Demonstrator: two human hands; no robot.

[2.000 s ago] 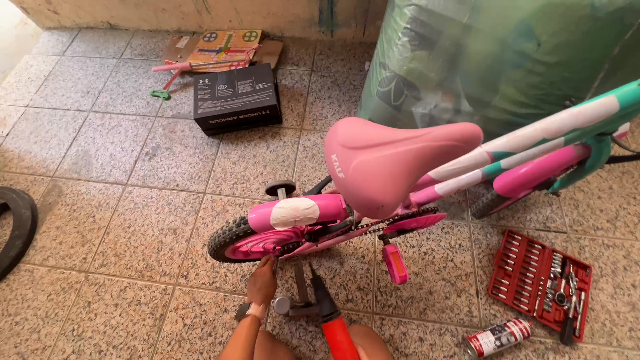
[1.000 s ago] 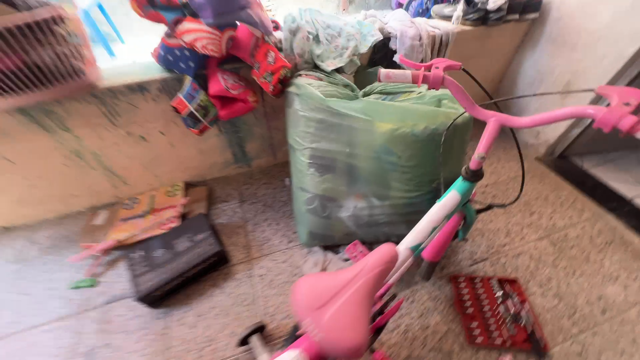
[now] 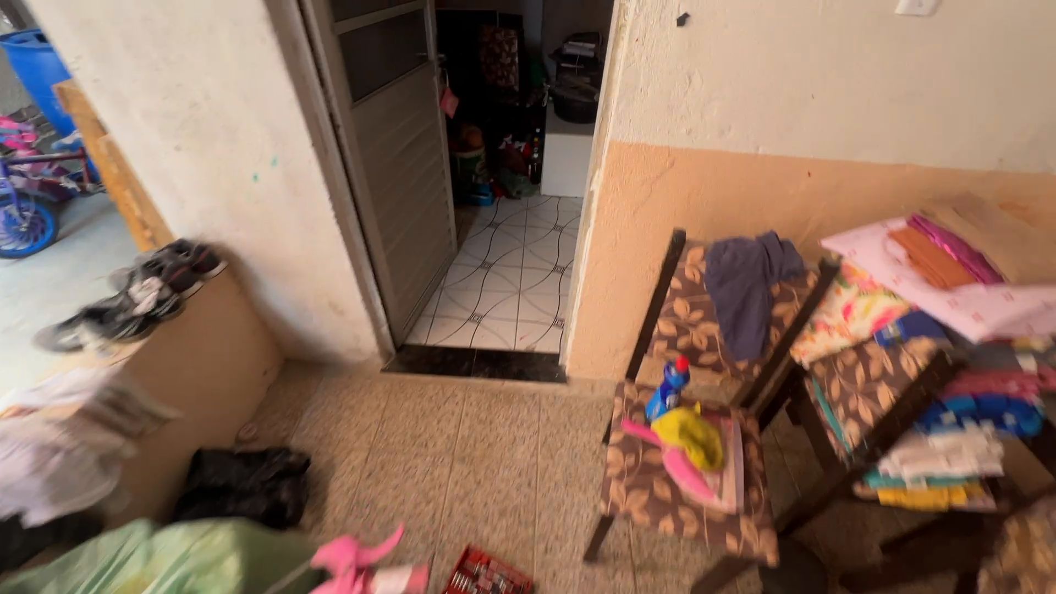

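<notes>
Neither my left hand nor my right hand shows in the head view. At the bottom edge, part of the bicycle's pink handlebar (image 3: 355,563) is visible with its brake lever and pale grip; the rest of the bicycle is out of frame. Just right of it on the floor lies a red socket set case (image 3: 488,572), cut off by the frame edge, with metal pieces inside. A green plastic bag (image 3: 165,561) fills the lower left corner.
A chair seat (image 3: 689,528) at right holds a blue bottle, a yellow cloth and a pink item. More chairs carry folded fabrics (image 3: 940,454). Shoes (image 3: 177,268) sit on a low wall at left, a black bag (image 3: 243,487) below. A door (image 3: 396,157) stands open at a raised sill.
The view has swung up and right, from the bicycle to the doorway and chairs. Two seconds ago a hand was at the bicycle's rear wheel; no hand shows now.
</notes>
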